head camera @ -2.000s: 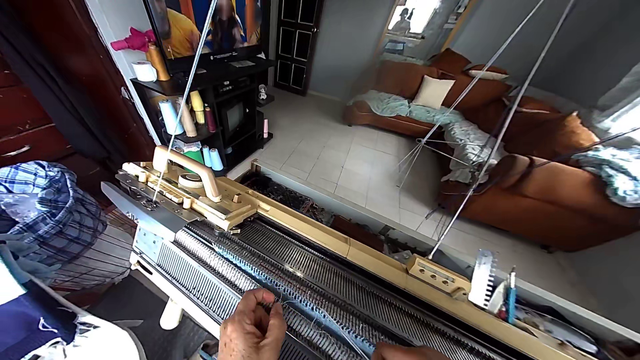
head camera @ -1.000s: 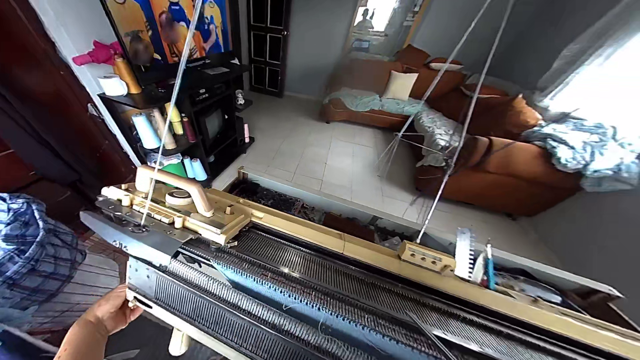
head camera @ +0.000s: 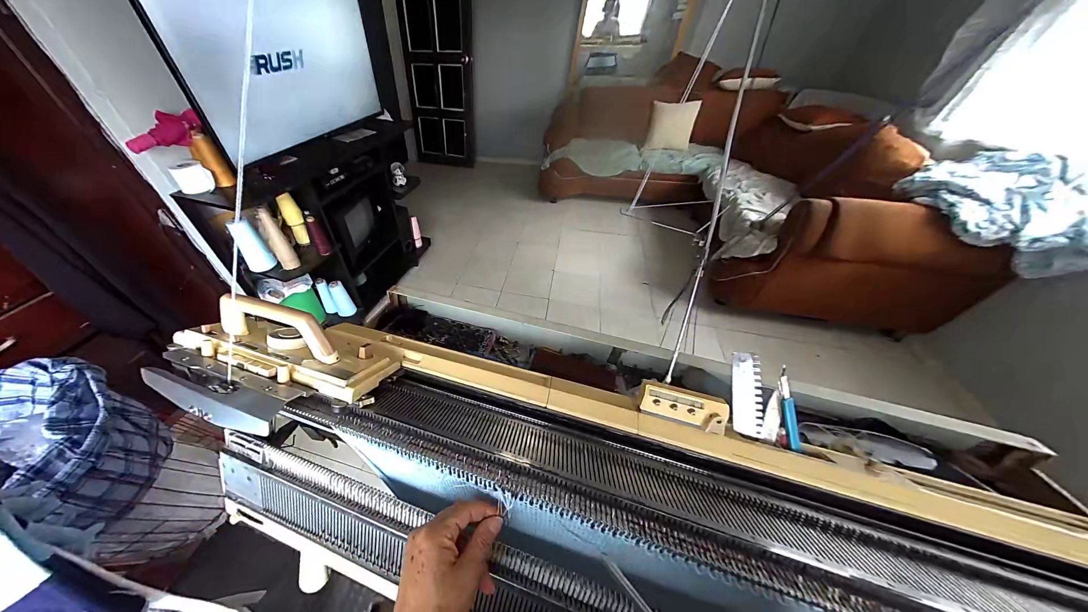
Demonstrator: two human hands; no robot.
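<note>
My left hand (head camera: 450, 552) reaches up from the bottom edge. Its thumb and index finger pinch thin pale yarn (head camera: 503, 503) at the upper edge of light blue knitted fabric (head camera: 408, 472). That fabric hangs from the needles of the knitting machine's rear needle bed (head camera: 544, 429), in a gap behind the front needle bed (head camera: 340, 514). The carriage (head camera: 293, 348), with its beige handle, rests at the machine's left end, and a strand of yarn rises from it. A thin metallic rod (head camera: 625, 585) lies slanted right of my left hand. My right hand is out of view.
A wire basket (head camera: 153, 518) with plaid cloth stands at left. Behind the machine is a long open box (head camera: 510, 314) of assorted items. A white comb-like tool (head camera: 748, 395) and blue-handled tool (head camera: 790, 416) stand upright at its right. Yarn cones (head camera: 251, 245) fill a shelf.
My left hand has left the front bed's left end and now pinches yarn at the fabric. The front bed sits lower and apart from the rear bed, exposing more blue fabric.
</note>
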